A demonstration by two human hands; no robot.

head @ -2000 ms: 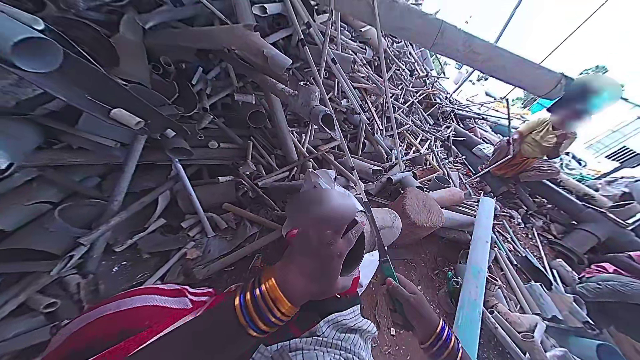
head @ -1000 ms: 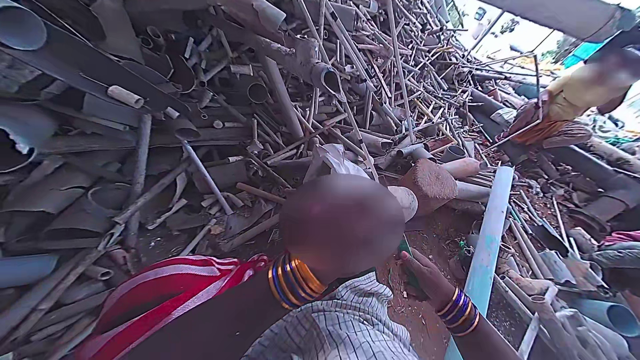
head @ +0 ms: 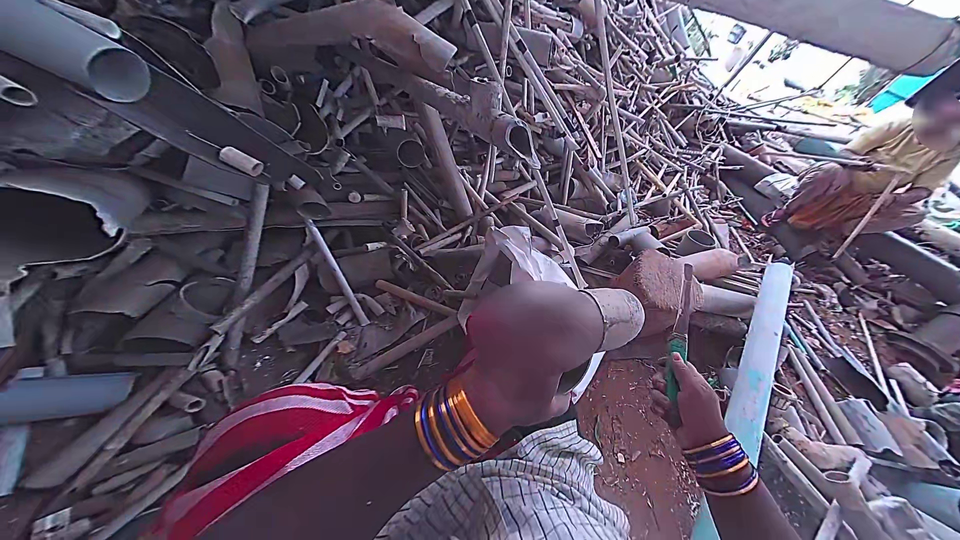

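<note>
My left hand [head: 517, 386], with bangles at its wrist, is closed around a pipe fitting [head: 619, 319] in front of my lap; a blurred patch covers much of the hand and the fitting. To its right, my right hand [head: 694, 405] grips the green handle of a narrow-bladed knife [head: 681, 322]. The rusty-looking blade points up, apart from the fitting. Just behind the blade is a rough wooden block [head: 652, 281]. A whitish sheet-like scrap [head: 525, 255] stands behind my left hand.
Scrap pipes and fittings are heaped ahead and to the left [head: 442, 157]. A long pale blue pipe [head: 761, 345] lies right of my right hand, with more pipe pieces beyond. A seated person [head: 862, 187] holds a stick at the upper right. Another large pipe [head: 840, 30] crosses above.
My right hand has moved right, away from my left hand. The knife blade, hidden a second ago, now shows apart from the fitting.
</note>
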